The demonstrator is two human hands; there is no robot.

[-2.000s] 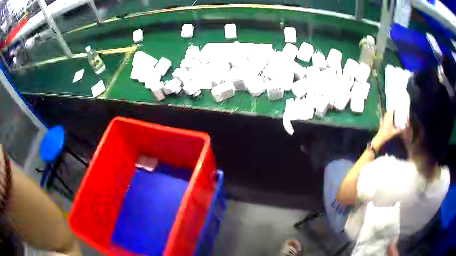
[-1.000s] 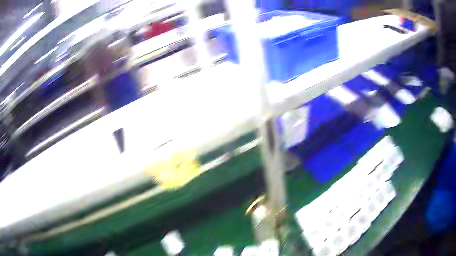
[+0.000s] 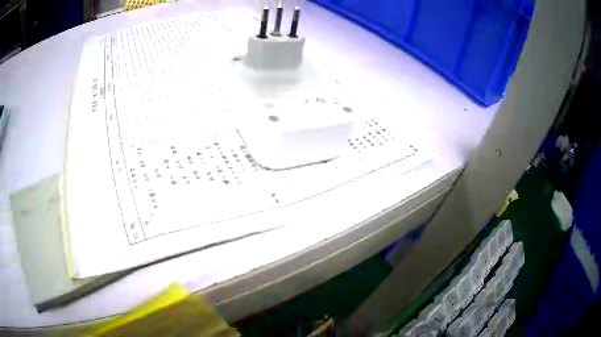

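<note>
A white travel adapter (image 3: 296, 125) sits on printed paper forms (image 3: 191, 191) on the white shelf, with three metal pins pointing up. The forms lie over a pale green-grey sheet or folder (image 3: 39, 230) at their left edge. Neither of my hands is in the picture.
A blue bin (image 3: 455, 39) stands on the shelf behind the adapter. A grey post (image 3: 527, 99) rises at the right. A yellow card or bag (image 3: 165, 316) is at the shelf's front edge. Below right, rows of white adapters (image 3: 461, 289) lie on the green surface (image 3: 537, 230).
The view has swung from the green bench, red crate and seated person up to the shelf and moved close to it. The pinned adapter and forms now show large.
</note>
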